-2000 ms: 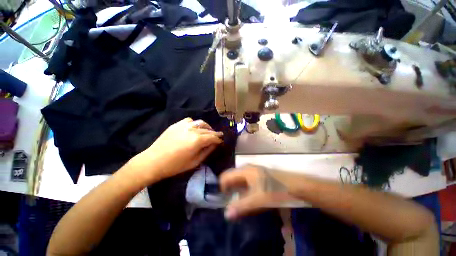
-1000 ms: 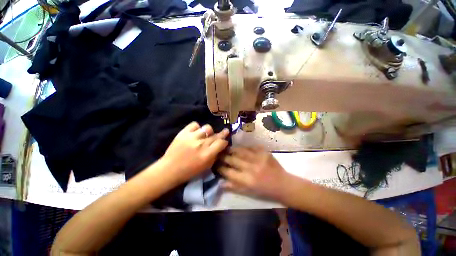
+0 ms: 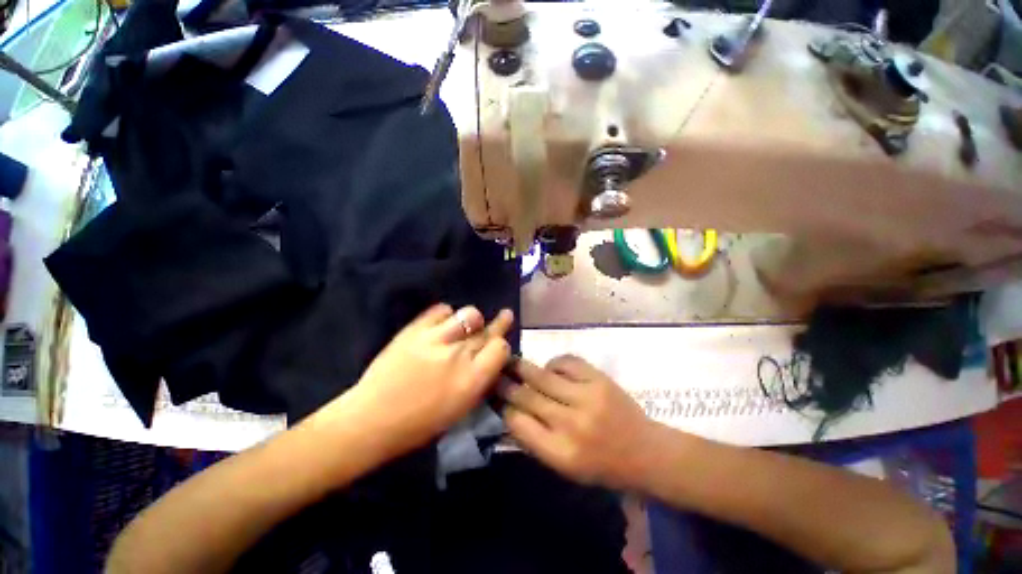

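Observation:
A large black garment panel (image 3: pixel 370 191) lies left of the needle and runs down under my hands. Its straight right edge passes below the presser foot (image 3: pixel 518 249) of the cream sewing machine (image 3: pixel 717 168). My left hand (image 3: pixel 443 364) lies on the black cloth, fingertips at its right edge. My right hand (image 3: pixel 577 417) meets it there and pinches the cloth edge. A pale fabric piece (image 3: pixel 465 446) shows below and between my hands, partly covered by them. The needle tip is too small to make out.
Snips with green and yellow loops (image 3: pixel 667 249) lie under the machine arm. A dark green thread tangle (image 3: pixel 869 357) is at the right. Printed ruler marks (image 3: pixel 706 401) run along the front of the table. A blue basket (image 3: pixel 84 505) is below left. More dark cloth lies behind.
Both hands have moved down from the presser foot, toward the table's front edge. The pale piece is now more covered. Earlier, my right hand was apart from the left and blurred.

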